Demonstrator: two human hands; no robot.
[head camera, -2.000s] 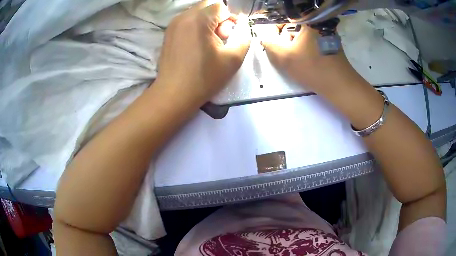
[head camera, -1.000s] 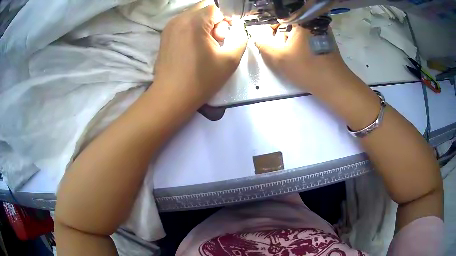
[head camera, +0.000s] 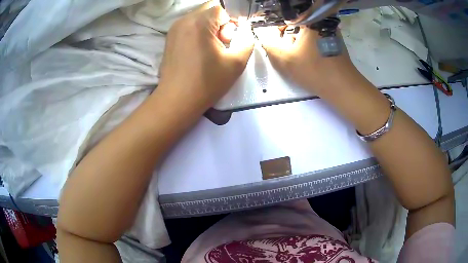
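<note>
My left hand (head camera: 205, 51) is at the top centre, left of the needle area, with its fingers curled and its fingertips in bright glare. My right hand (head camera: 303, 54) is just right of it, partly under the sewing machine head (head camera: 287, 11), fingertips also in glare. The two hands nearly meet at the needle area. White garment cloth (head camera: 97, 61) lies in big folds left of and behind my left hand and hangs over the table edge. What the fingertips hold is washed out by the light. The pale machine bed (head camera: 264, 85) shows between my wrists.
Thread snips (head camera: 436, 79) with red-orange and green handles lie at the right. Pale fabric scraps (head camera: 395, 38) lie behind them. A brown patch (head camera: 276, 167) lies near the front edge, beside the ruler strip (head camera: 272, 190). A red object (head camera: 25, 228) is at the lower left.
Since the first frame, the view has shifted slightly, so the machine parts and patch sit a little further left. Both hands stay beside the needle area with little visible movement.
</note>
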